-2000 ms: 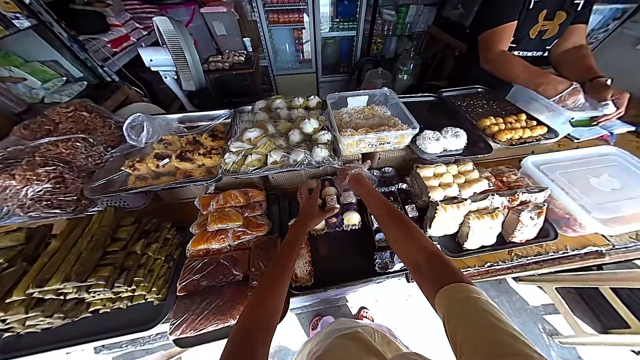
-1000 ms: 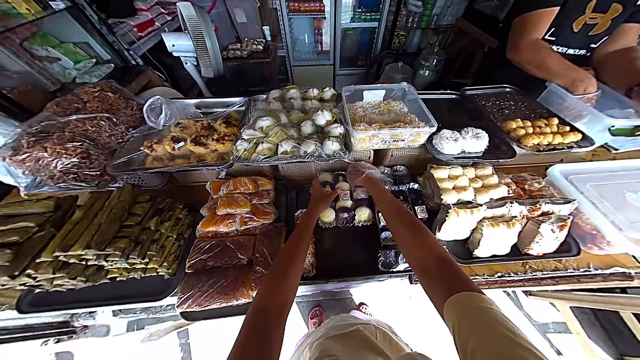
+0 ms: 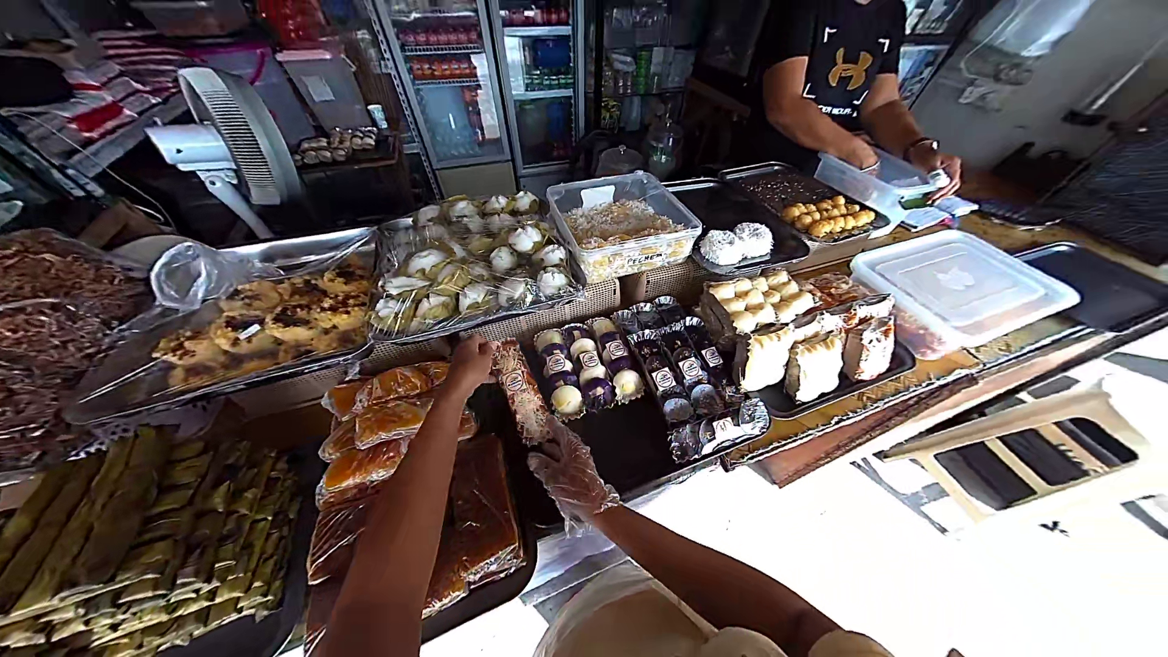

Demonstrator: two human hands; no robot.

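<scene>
A long wrapped pastry pack with a round label (image 3: 518, 388) lies over the dark tray (image 3: 630, 447). My bare left hand (image 3: 472, 362) is at its far end, fingers bent; whether they grip it is hard to tell. My right hand (image 3: 568, 470), in a clear plastic glove, holds its near end. Just right of it sit packs of purple and cream round sweets (image 3: 591, 370), then dark sweets in foil-like cups (image 3: 689, 365). On the left are stacked plastic-wrapped orange breads (image 3: 392, 420) and wrapped brown slabs (image 3: 479, 511).
Leaf-wrapped rolls (image 3: 137, 520) fill the left tray. Behind stand a film-covered pastry tray (image 3: 265, 328), white-topped sweets (image 3: 484, 255) and a plastic tub (image 3: 630, 228). Sliced cakes (image 3: 789, 356) and a lidded container (image 3: 963, 283) are at right. Across the counter, a person (image 3: 839, 100) handles a plastic box.
My hands have moved from the purple and cream sweets to the long pastry pack on their left. The view has shifted.
</scene>
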